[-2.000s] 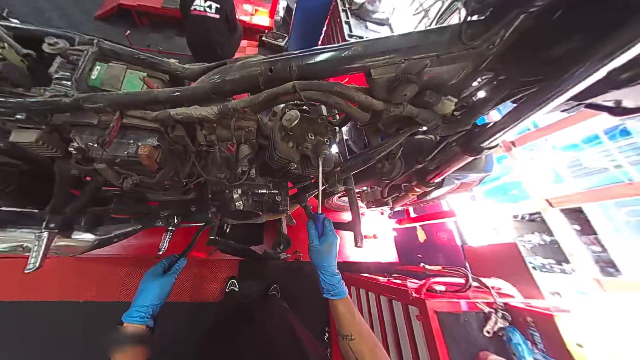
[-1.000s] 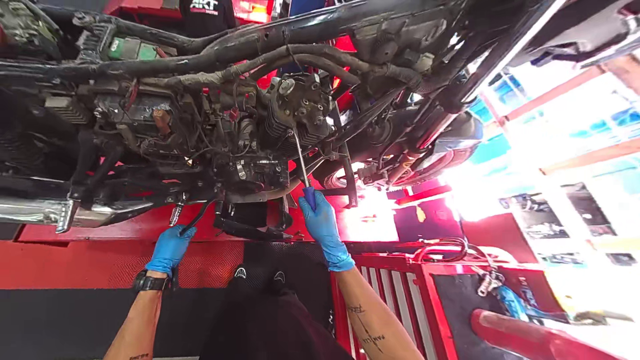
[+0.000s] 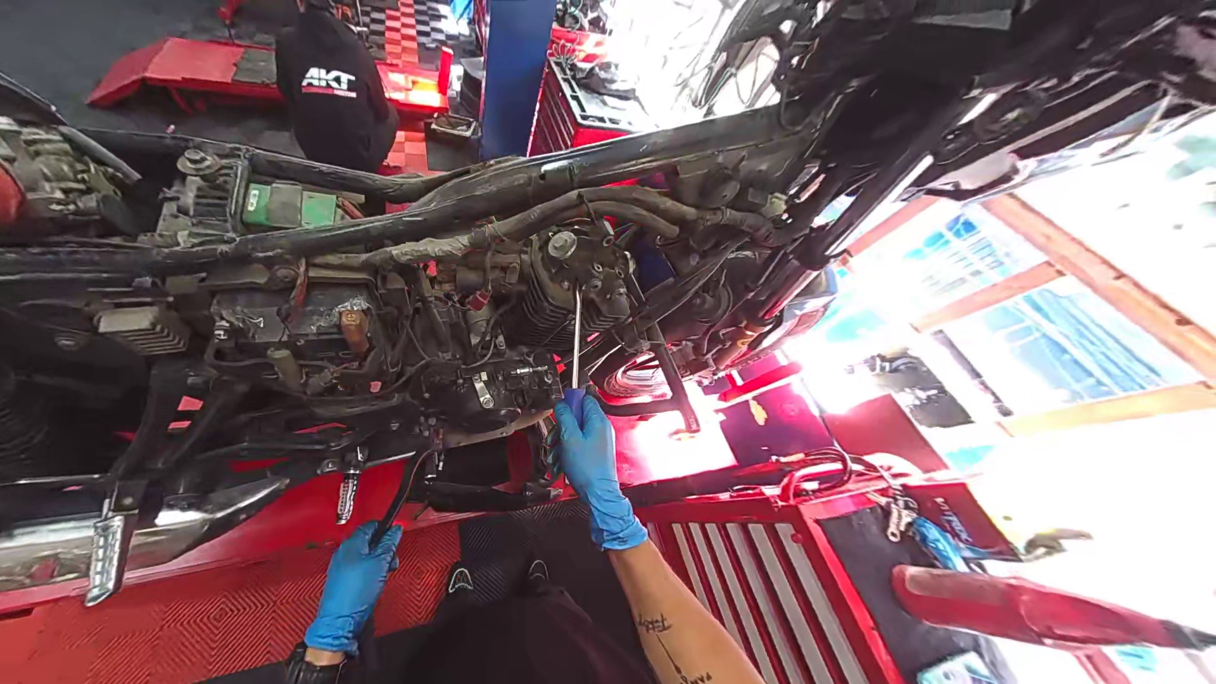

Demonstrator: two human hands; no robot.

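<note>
My right hand (image 3: 591,456), in a blue glove, grips the blue handle of a screwdriver (image 3: 576,342). Its long metal shaft points up to the engine's cylinder head (image 3: 584,271) on a motorcycle with its frame (image 3: 532,176) exposed. Whether the tip touches the head is too small to tell. At the lower left my left hand (image 3: 353,584), also gloved in blue, is closed around the end of a black lever or cable (image 3: 404,494) that hangs below the engine, near a metal footpeg (image 3: 349,489).
A red lift or platform edge (image 3: 247,522) runs below the motorcycle. A red slatted cabinet (image 3: 731,570) stands at the lower right, with hoses (image 3: 826,475) above it. Behind the frame are a person in a black top (image 3: 332,95), a blue post (image 3: 513,76) and a red tool chest (image 3: 560,114).
The view has shifted, showing more of the workshop behind. The screwdriver stays at the cylinder head, its shaft now more upright than one second ago.
</note>
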